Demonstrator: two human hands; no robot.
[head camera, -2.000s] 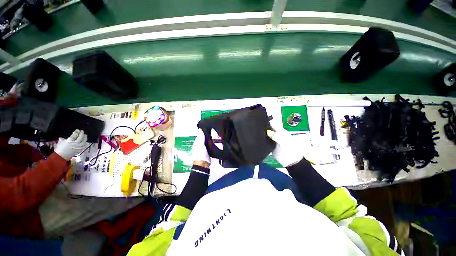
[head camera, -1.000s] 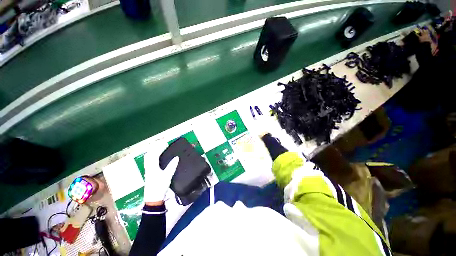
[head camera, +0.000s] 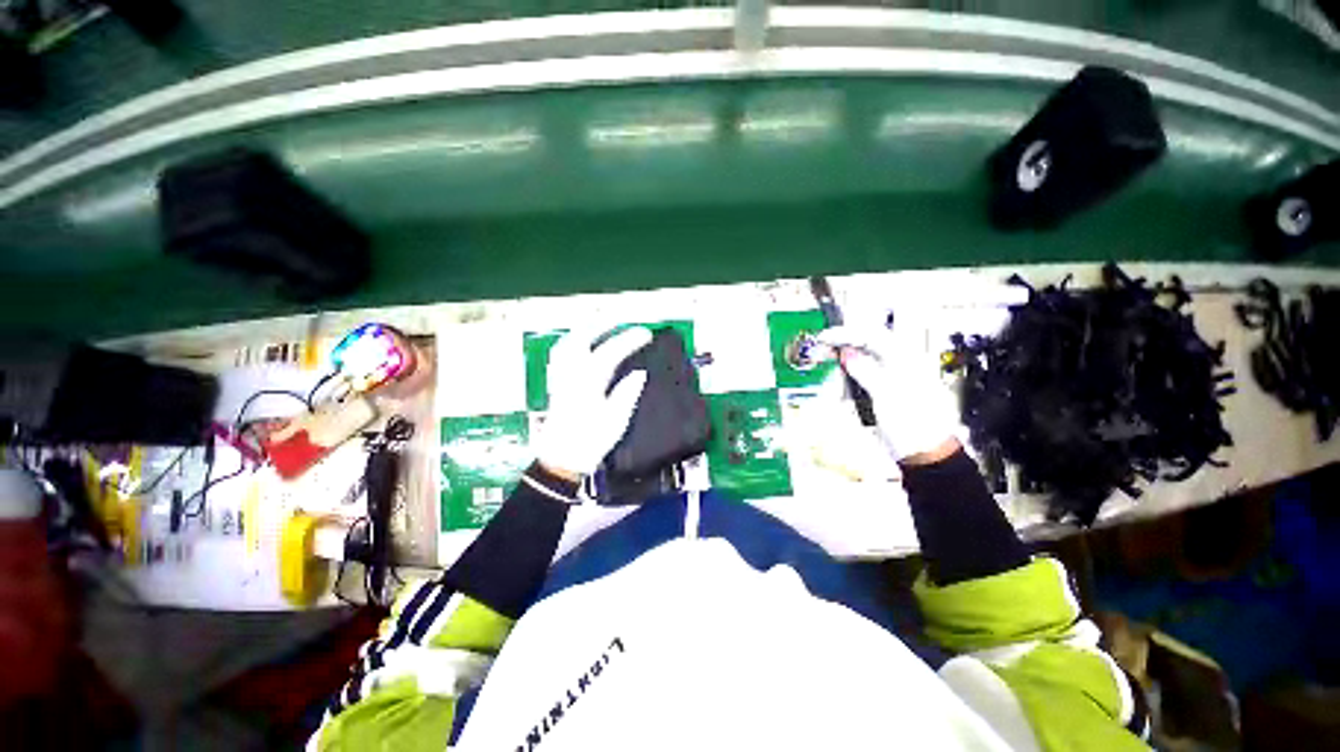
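Observation:
A black boxy housing (head camera: 669, 419) stands on the bench in front of my body, over green-and-white printed sheets (head camera: 485, 456). My left hand (head camera: 591, 404), in a white glove, grips its left side and top. My right hand (head camera: 899, 394), also gloved white, is right of the housing and holds a thin dark stick, a pen or slim screwdriver (head camera: 858, 400). A dark stick end also shows beyond the fingers; I cannot tell if it is the same stick. The right fingers are close to a round silvery part (head camera: 804, 350) on a green square.
A large heap of black straps or cables (head camera: 1095, 389) lies right, with a smaller heap (head camera: 1296, 353) beyond. Black cabinets (head camera: 1080, 147) sit on the green conveyor (head camera: 661, 221). A yellow block (head camera: 301, 558), black corded tool (head camera: 382, 492) and lit multicoloured item (head camera: 372, 356) lie left. A red sleeve shows far left.
The view swung right, then back. My right hand left the housing, reached toward the strap heap side, and now holds a dark stick. The housing has been turned under my left hand.

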